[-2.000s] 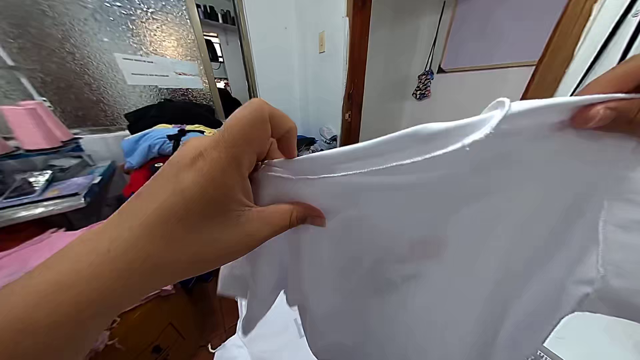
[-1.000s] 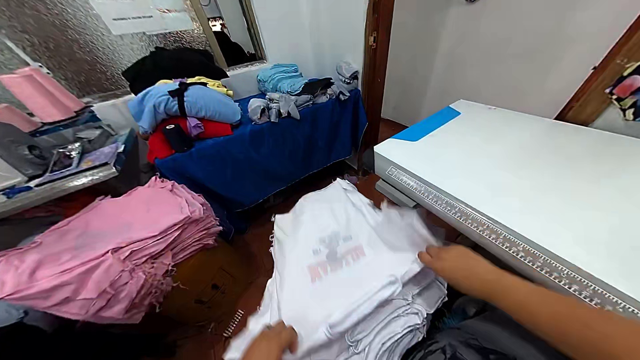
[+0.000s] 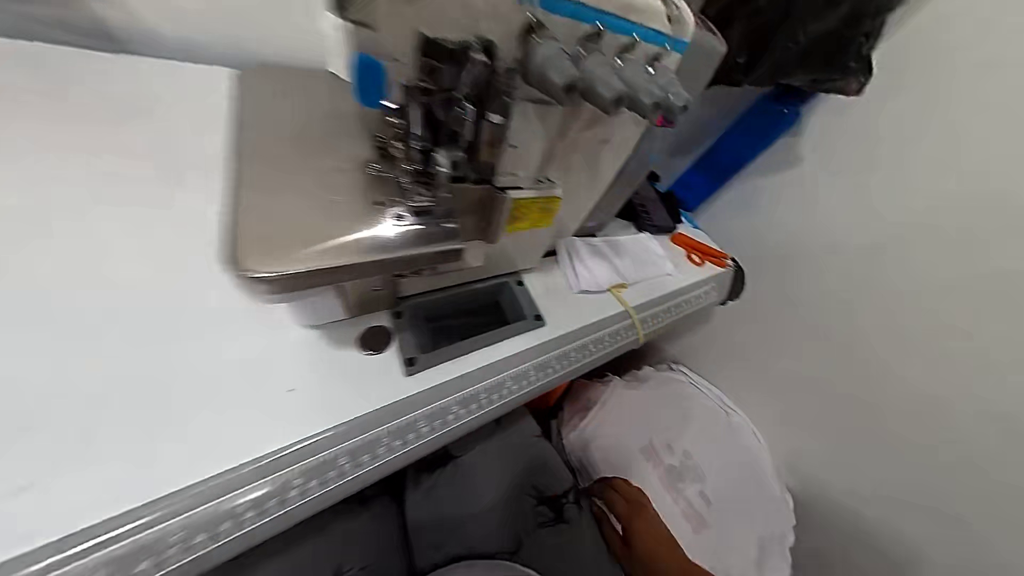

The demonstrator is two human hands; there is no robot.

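My right hand (image 3: 636, 524) reaches in at the bottom of the head view, its fingertips at the left edge of a stack of white fabric pieces (image 3: 680, 464) with a faded print. Beside it lies dark grey cloth (image 3: 496, 488), knotted near my fingers. Whether the fingers grip any fabric is unclear. My left hand is out of view. Above stands an overlock sewing machine (image 3: 448, 160) with a metal plate on its left, on a white table (image 3: 144, 336) whose front edge carries a ruler strip (image 3: 448, 428).
On the table are a grey recessed tray (image 3: 468, 320), a folded white cloth (image 3: 612, 260), a yellow strip (image 3: 628, 312), orange-handled snips (image 3: 700, 248) and a dark round object (image 3: 374, 340). A white wall (image 3: 904, 320) bounds the right side.
The view has swung far right to the sewing machine. The white garment that both hands held up was lowered onto the white pile a second ago. My left hand has left the view.
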